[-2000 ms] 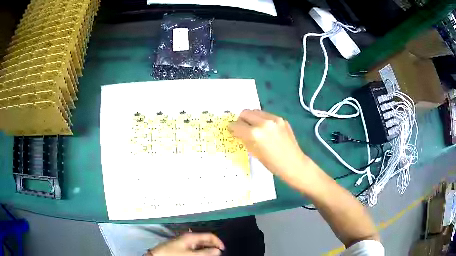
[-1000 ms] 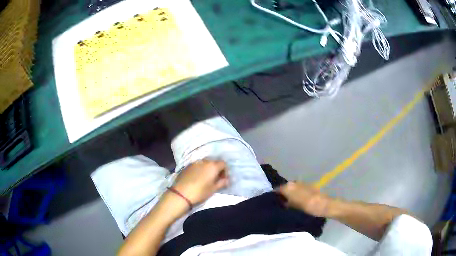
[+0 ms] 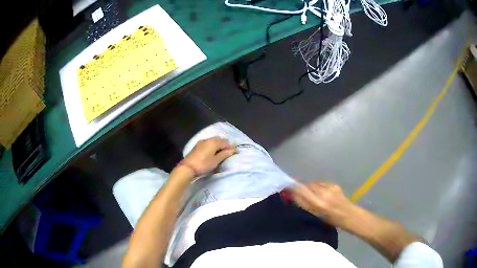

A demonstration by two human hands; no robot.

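Note:
My left hand [image 3: 209, 155] rests on my left thigh, on the light trousers [image 3: 240, 175], with loosely bent fingers and nothing visible in it. My right hand [image 3: 320, 200] is at my right hip beside the black cloth at my waist [image 3: 261, 222]. It is blurred; a small red patch shows at its fingertips, and I cannot tell what it holds. The yellow circuit board panel [image 3: 125, 73] lies on the white sheet [image 3: 72, 104] at the upper left, away from both hands. Small black components sit in a row along its far edge.
Yellow stacked panels [image 3: 22, 84] and a black rack [image 3: 30, 152] stand at left. A dark component bag [image 3: 107, 23] lies behind the sheet. White cables [image 3: 334, 21] and a black cord [image 3: 272, 99] hang over the bench edge. A blue stool [image 3: 65, 235] is below left.
Since the oldest frame, my right hand has left the panel and gone to my hip. My view has turned down to my lap. Since the middle frame, my left hand has moved slightly up my thigh.

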